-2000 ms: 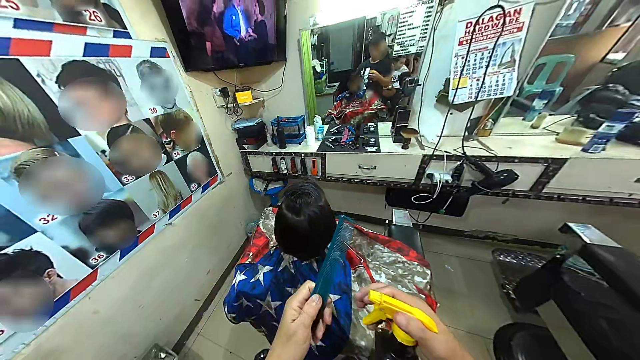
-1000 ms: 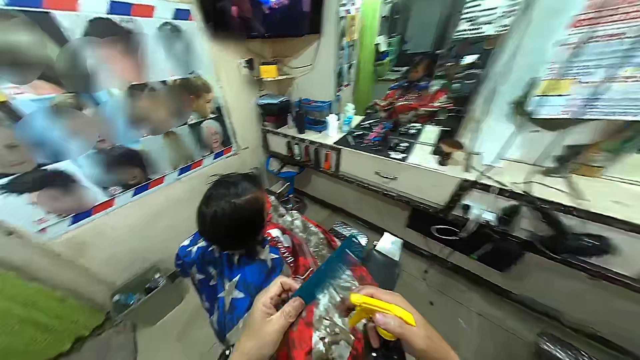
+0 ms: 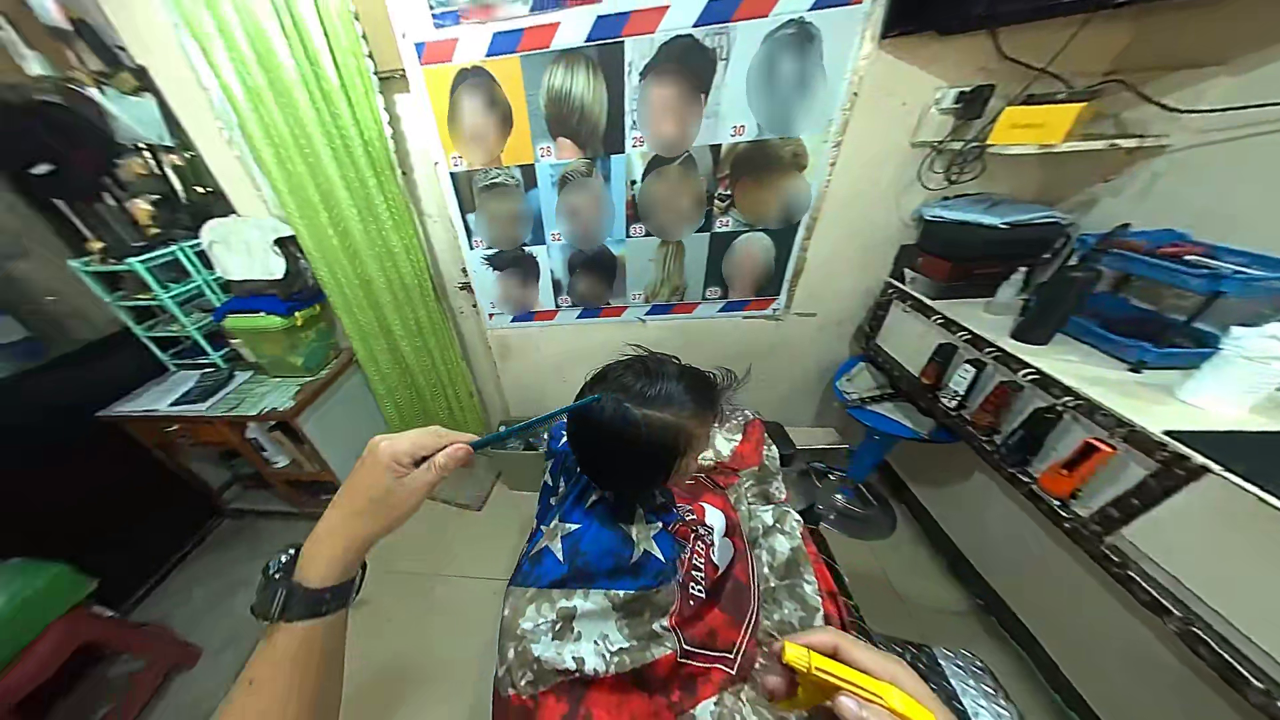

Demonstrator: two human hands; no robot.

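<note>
My left hand (image 3: 410, 470), with a dark watch on the wrist, pinches a teal hair comb (image 3: 530, 428) at one end. The comb's far end meets the dark hair (image 3: 640, 420) of a seated person at the back of the head. That person wears a barber's cape (image 3: 600, 620) with white stars on blue, red parts and a camouflage pattern. At the lower right, my right hand (image 3: 850, 670) holds a yellow spray bottle trigger head (image 3: 850, 688) in front of the cape; the bottle's body is out of view.
A white counter (image 3: 1130, 385) on the right bears blue baskets (image 3: 1150, 320), with hair clippers (image 3: 1075, 468) hung along its front. A blue stool (image 3: 880, 430) stands by it. To the left are a green curtain (image 3: 330, 220), a wooden desk (image 3: 340, 400) and a red stool (image 3: 90, 650).
My left hand has brought the comb to the seated person's hair; before, the comb was held up near my right hand. The view has swung left toward the poster and curtain.
</note>
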